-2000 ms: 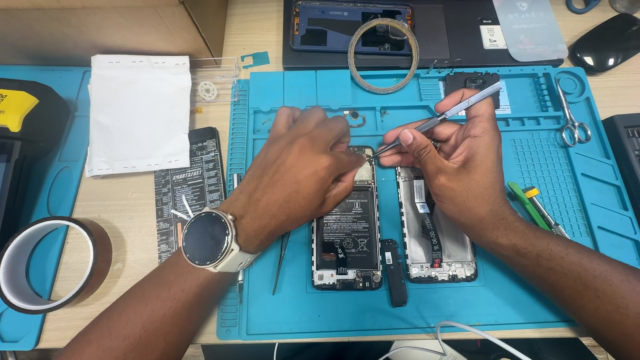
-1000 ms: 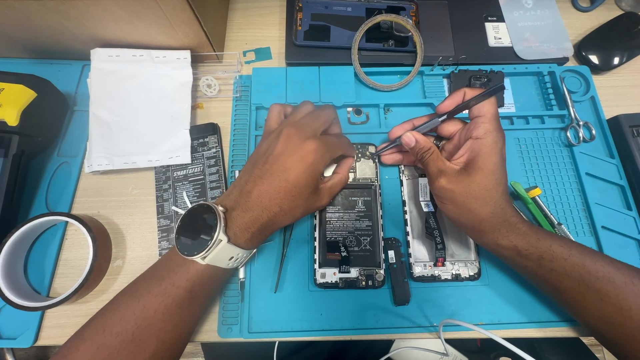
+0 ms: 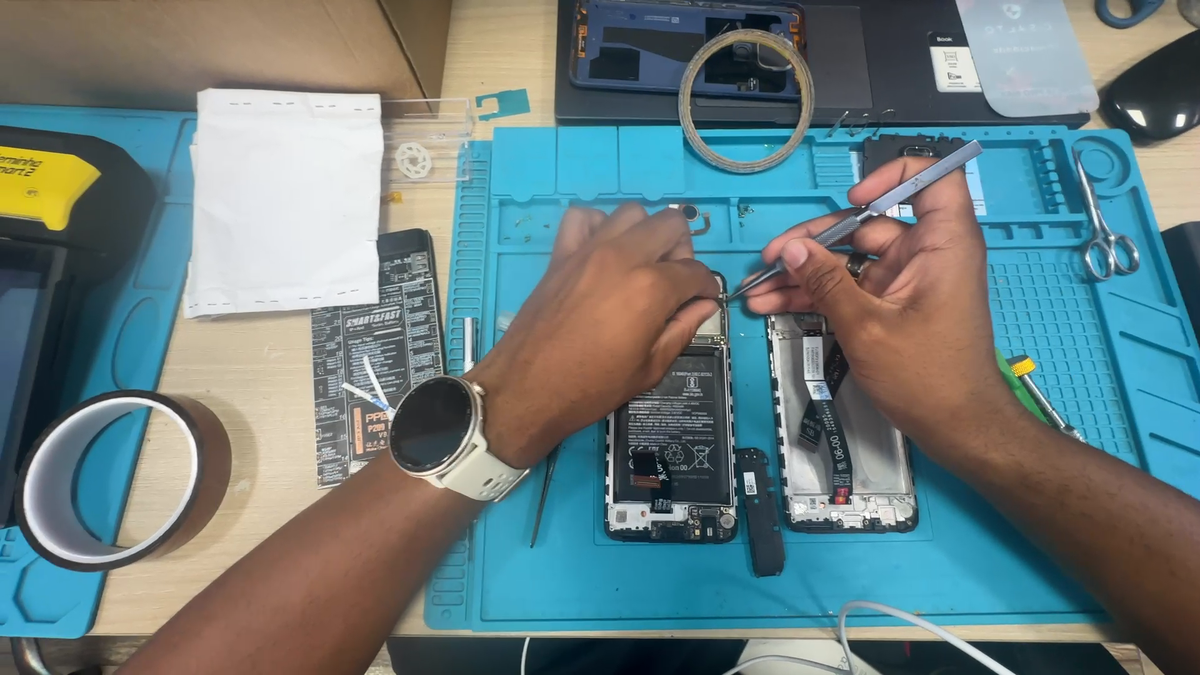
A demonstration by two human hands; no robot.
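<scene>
My left hand (image 3: 626,305) lies over the top part of an opened smartphone (image 3: 680,427), whose battery and lower board show; its fingertips are curled at the phone's upper edge, and whether they pinch anything is hidden. In my right hand (image 3: 881,262) is a slim metal pry tool with a knurled grip (image 3: 867,216), held like a pen, its thin tip at the phone's upper right edge. Right of that phone lies a second phone frame (image 3: 877,450) with flex cables. A black plastic phone part (image 3: 761,516) rests between the two.
Both phones lie on a blue silicone repair mat (image 3: 656,591). Tweezers (image 3: 544,497) are beside my left wrist. Scissors (image 3: 1102,216) and a green-handled tool (image 3: 1027,384) lie right. A tape roll (image 3: 689,103) spans the mat's back edge; brown tape (image 3: 112,478) stands left.
My left hand has shifted slightly over the phone's top, covering the board area that showed a second ago. The metal tool has stayed in my right hand, its tip near the phone's upper edge.
</scene>
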